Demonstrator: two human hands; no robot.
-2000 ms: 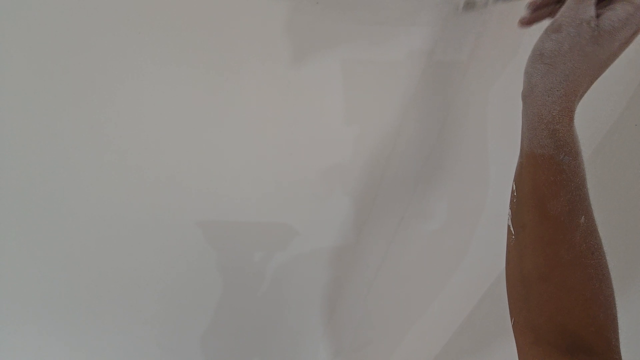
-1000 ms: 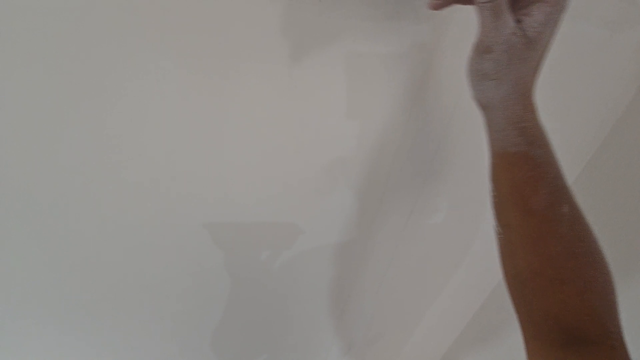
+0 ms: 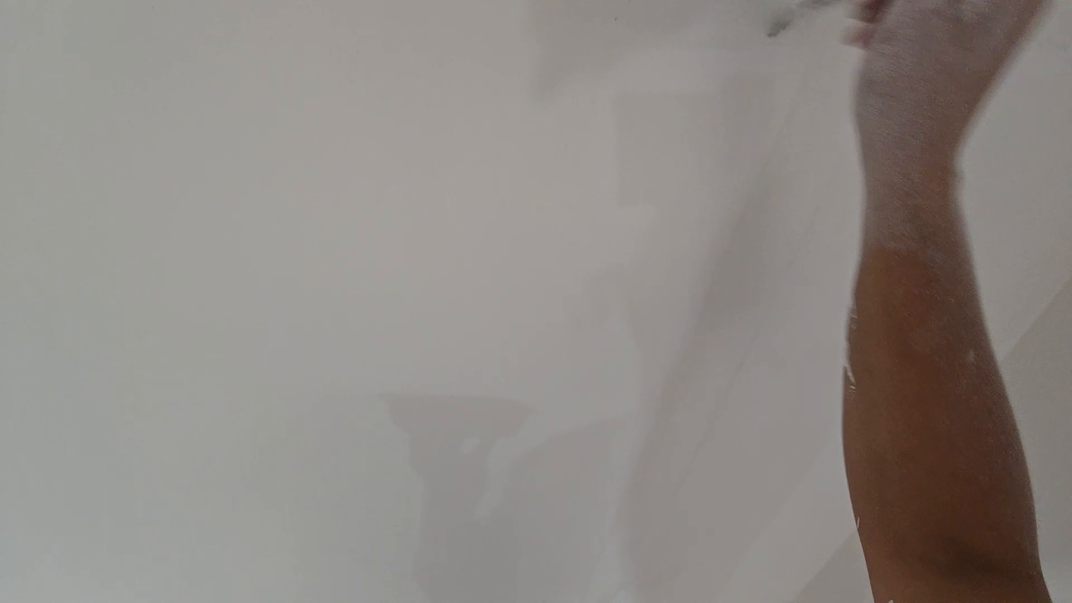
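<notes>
My right hand (image 3: pixel 930 59) is raised at the top right, its back and wrist coated in white dust, with white flecks along the forearm. Its fingers curl by the top edge and are partly cut off. Beside them the blurred grey end of a thin object (image 3: pixel 787 25), apparently part of a tool, pokes out to the left; how the fingers hold it is cut off. Behind lies a smooth off-white wall or ceiling surface (image 3: pixel 335 209). My left hand is not in view.
Soft shadows fall on the pale surface, one shaped like a hand tool with a wide flat top (image 3: pixel 456 414). Along the lower right, a darker grey area (image 3: pixel 1038 360) begins at a diagonal edge.
My right hand and forearm moved left between the first two frames, then back to the right by now. The tool-shaped shadow has stayed nearly in place.
</notes>
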